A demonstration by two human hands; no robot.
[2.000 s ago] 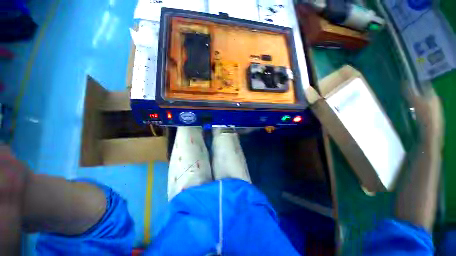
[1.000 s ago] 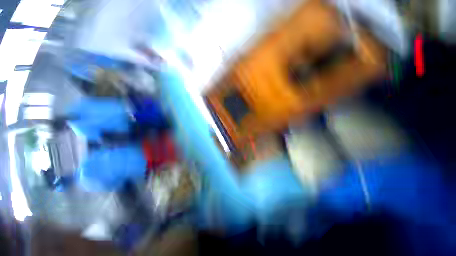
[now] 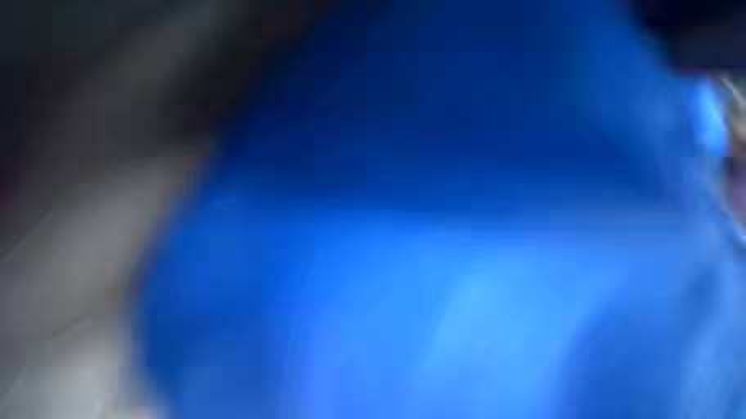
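Observation:
Blue cloth (image 3: 442,270) fills most of the head view, very close to the camera and strongly blurred. I cannot tell which part of the clothing it is. Neither my left hand nor my right hand can be made out. No workpiece, fixture plate or press shows.
A blurred grey, pale area (image 3: 74,254) lies along the left side. The upper left and upper right corners are dark. A small bright blue patch (image 3: 708,119) and blurred light and pinkish shapes show at the right edge; I cannot tell what they are.
The camera has swung sharply. The orange-brown fixture plate, the press front and my legs have gone out of view, and close blue cloth now fills the picture.

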